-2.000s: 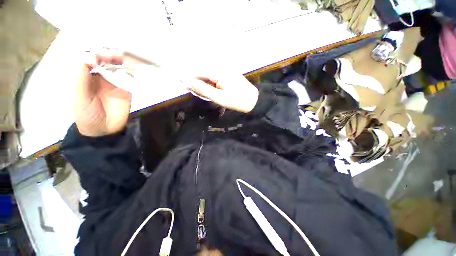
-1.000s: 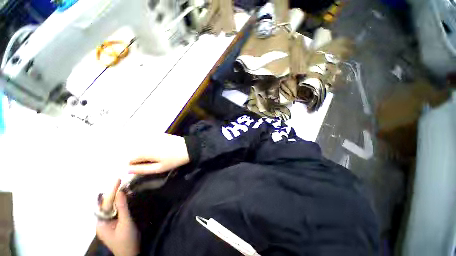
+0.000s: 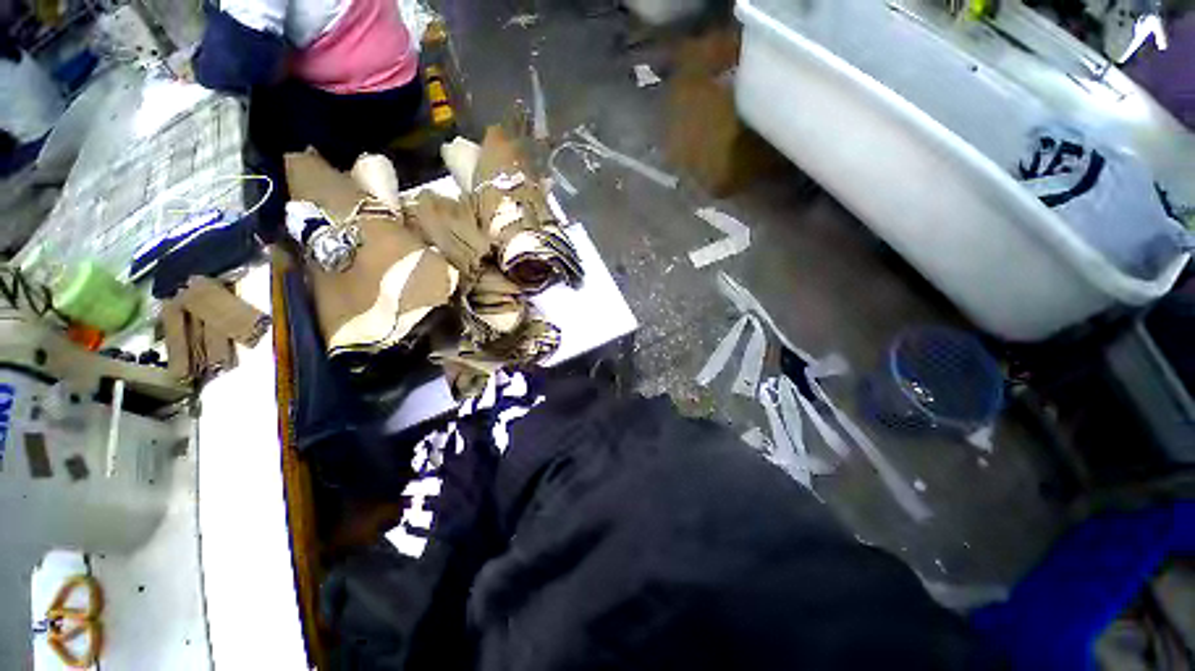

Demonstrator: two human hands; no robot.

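No hand shows; only my dark right sleeve with white lettering (image 3: pixel 417 505) is in view. Bundles of brown and cream cut parts (image 3: pixel 391 282) lie heaped and partly rolled on a white board (image 3: pixel 592 299) beyond my sleeve. At left, the pale sewing machine (image 3: pixel 112 485) stands on the white table with a brown edge (image 3: pixel 243 524). Orange-handled snips (image 3: pixel 75 619) lie at its lower left. Small brown cut pieces (image 3: pixel 210 328) lie at the machine's far end.
A person in a pink top (image 3: pixel 354 50) is at the upper left. A large white tub (image 3: pixel 904 171) stands at the right, with a blue mesh basket (image 3: pixel 941 378) below it. Pale scrap strips (image 3: pixel 786 393) litter the dark floor. Blue fabric (image 3: pixel 1101 577) shows at the lower right.
My view has swung right, away from the table front. Both hands have left the picture. The tub, basket and person now show, and the cut-part bundles sit further left.
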